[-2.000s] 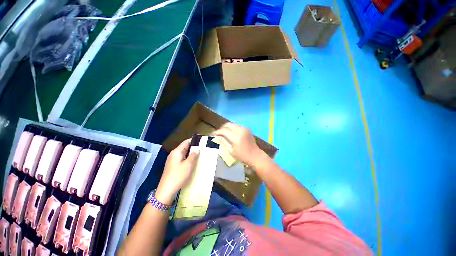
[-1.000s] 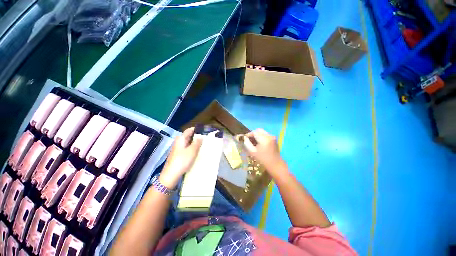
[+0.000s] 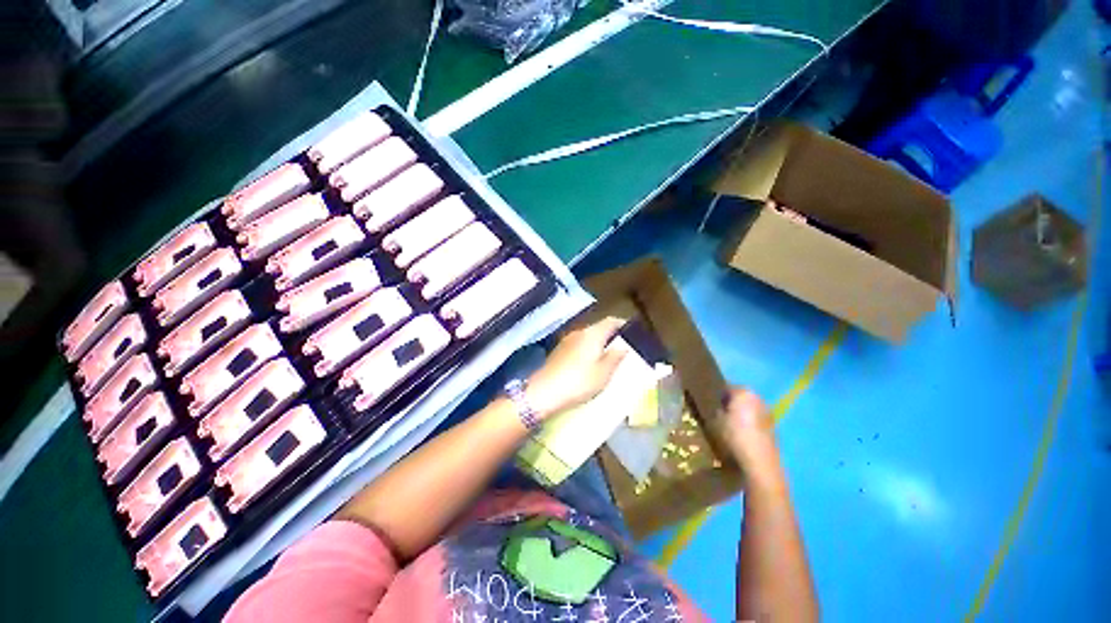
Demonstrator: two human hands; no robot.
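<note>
My left hand holds a pale yellow-white stack of release liner over the open waste carton. A dark pad edge shows at the liner's far end, beside my fingers. My right hand is blurred, at the carton's right wall, apart from the liner; whether it holds anything cannot be told. To the left lies the black blister tray with rows of pink casings. Many casings show a dark square pad; the row nearest the far right edge looks plain.
The waste carton holds yellow scraps and a clear bag. A larger open carton and a small carton stand on the blue floor, near a blue stool. White strapping and crumpled plastic wrap lie on the green bench.
The view has turned left, bringing more of the tray into sight. My right hand has moved away from the liner's end to the carton's right side. My left hand still holds the liner.
</note>
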